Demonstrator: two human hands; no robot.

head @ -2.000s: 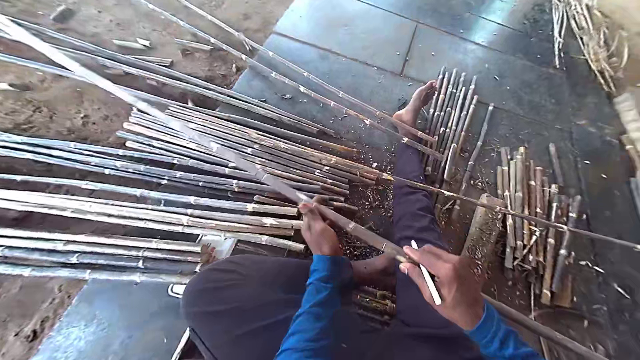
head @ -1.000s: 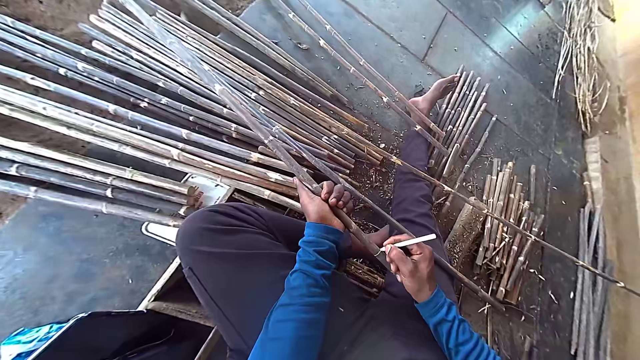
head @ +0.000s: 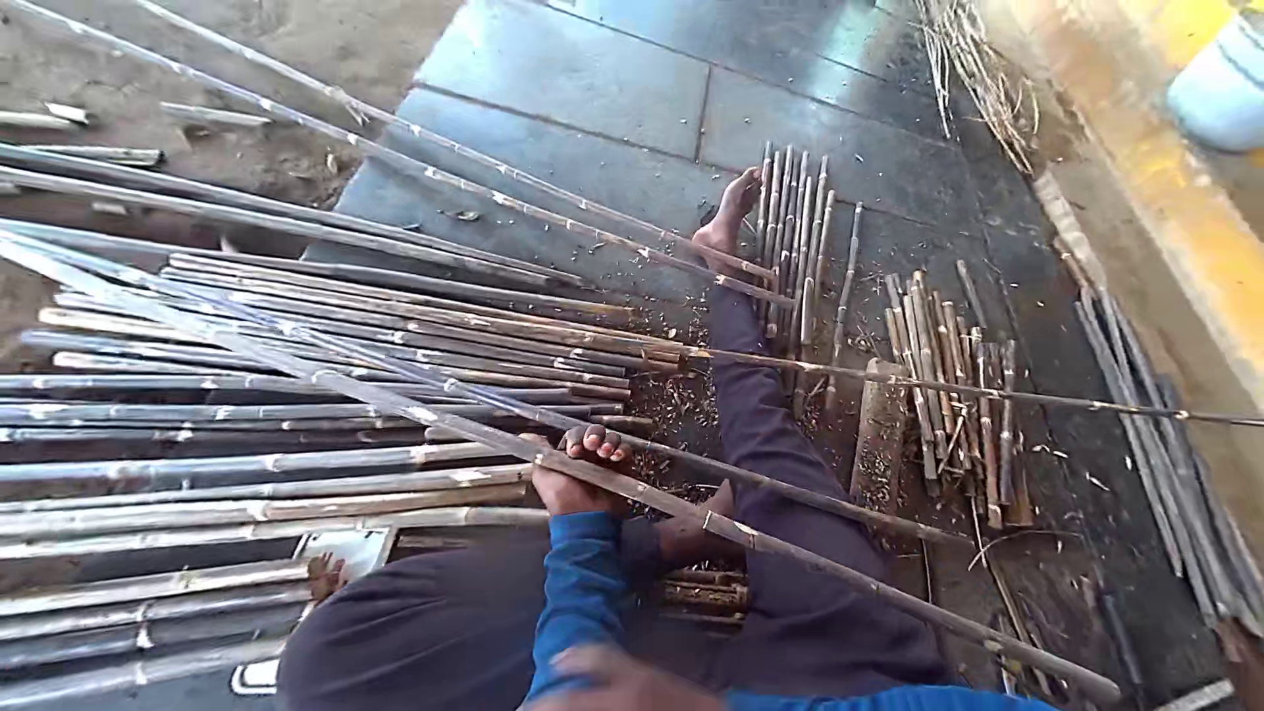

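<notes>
My left hand [head: 583, 474] is closed around a long bamboo pole [head: 869, 585], which slants from the upper left to the lower right across my legs. My right hand [head: 622, 681] is a blur at the bottom edge, below the pole and over my left sleeve; whether it holds anything cannot be made out. Just beyond the held pole, a thinner pole [head: 790, 489] runs in nearly the same direction. Both poles cross above my outstretched leg [head: 780, 434].
Many bamboo poles [head: 326, 410] lie to the left. Short cut pieces stand in bundles by my foot [head: 790, 227] and at the right [head: 948, 365], near a wooden block [head: 877, 425]. Longer sticks [head: 1145, 444] lie far right. Shavings litter the stone floor.
My right hand has left the pole beside my left hand and moved down to the bottom edge. The pale, slim tool it held earlier is no longer visible. My left hand still grips the pole.
</notes>
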